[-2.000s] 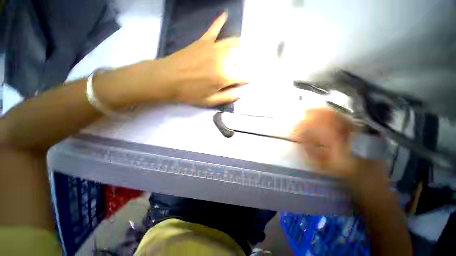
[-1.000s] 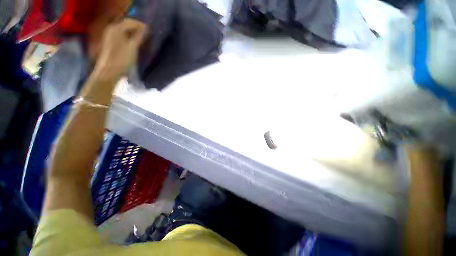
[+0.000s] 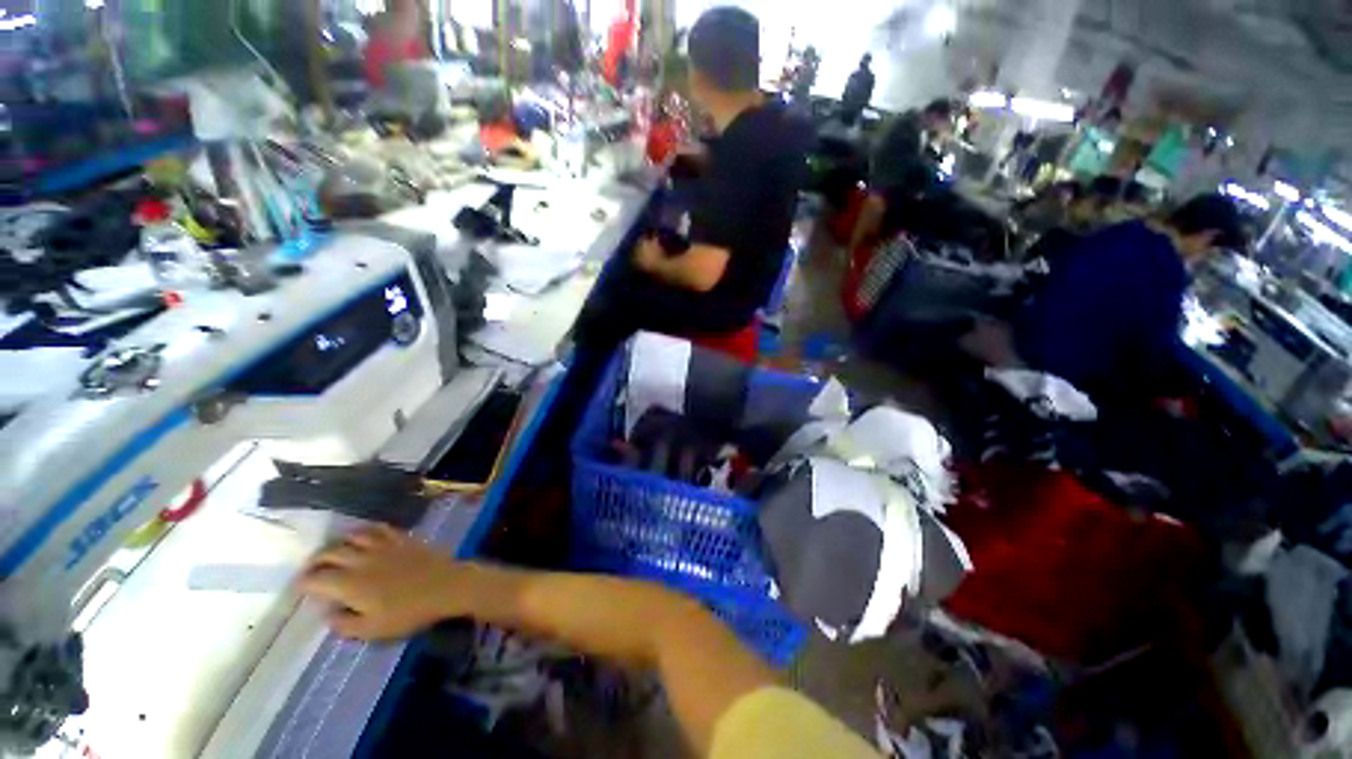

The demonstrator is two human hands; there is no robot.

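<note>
My right hand (image 3: 371, 583) rests palm down on the right end of the sewing table (image 3: 344, 675), fingers pointing left and slightly bent; whether anything is under them cannot be told. A small bundle of dark strips (image 3: 341, 489) lies just beyond the hand, close to the fingers. The white sewing machine head (image 3: 319, 304), with a blue stripe and "JACK" lettering, stands at the left. My left hand is out of the picture.
A blue latticed crate (image 3: 653, 519) with cloth stands right of the table. Grey and white cut pieces (image 3: 838, 541) are heaped beside it, with red cloth (image 3: 1075, 564) farther right. A person in black (image 3: 756, 193) stands beyond; others work behind.
The view has swung far right, from the table front to the machine's right side and the aisle. My left hand has left the picture. My right hand now lies by the dark strips.
</note>
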